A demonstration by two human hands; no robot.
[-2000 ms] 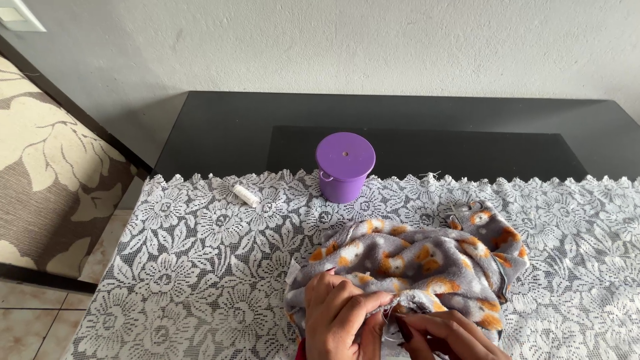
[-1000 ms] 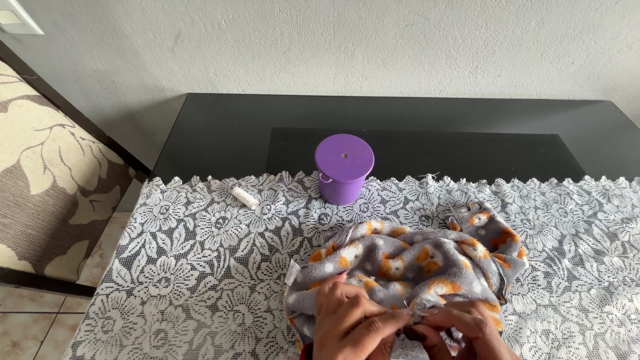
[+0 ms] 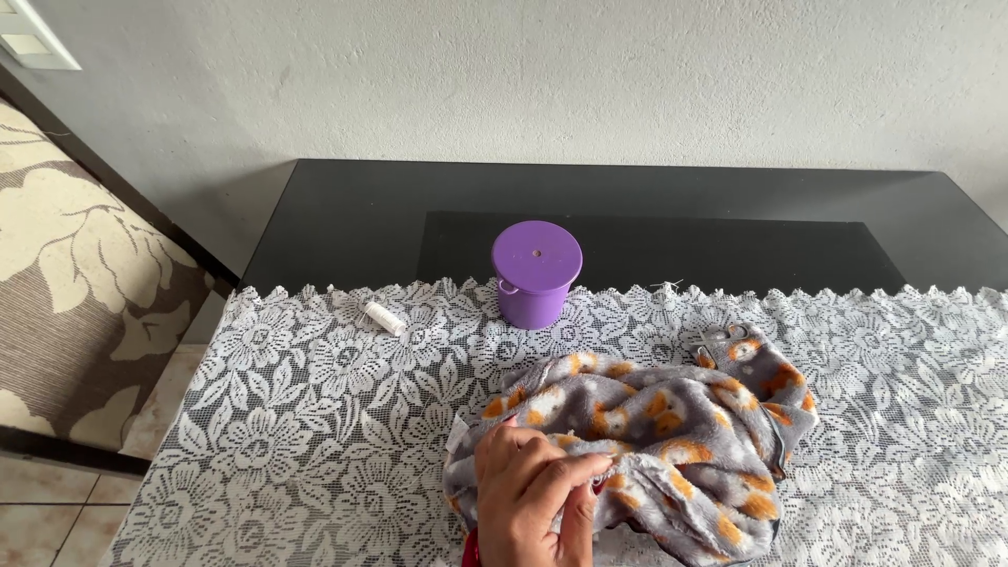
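Note:
A grey plush fabric with orange and white animal print (image 3: 685, 425) lies bunched on the lace tablecloth, near the bottom of the view. My left hand (image 3: 535, 492) pinches a fold of it between thumb and index finger, and a bit of something red shows at the wrist. My right hand is out of the frame. On the fabric's upper right part lies a small metal tool with loop handles, perhaps scissors (image 3: 724, 336). Whether a needle or thread is at my left fingertips cannot be made out.
A purple lidded plastic bucket (image 3: 537, 272) stands behind the fabric. To its left lies a spool of white thread (image 3: 384, 318). White lace (image 3: 315, 441) covers the front of the black table (image 3: 354, 205). Thread scraps (image 3: 667, 286) lie at the lace's back edge. A patterned cushioned seat (image 3: 71, 276) is at left.
My right hand, which was at the fabric beside my left hand in both earlier frames, has left the view. My left hand still grips the fabric.

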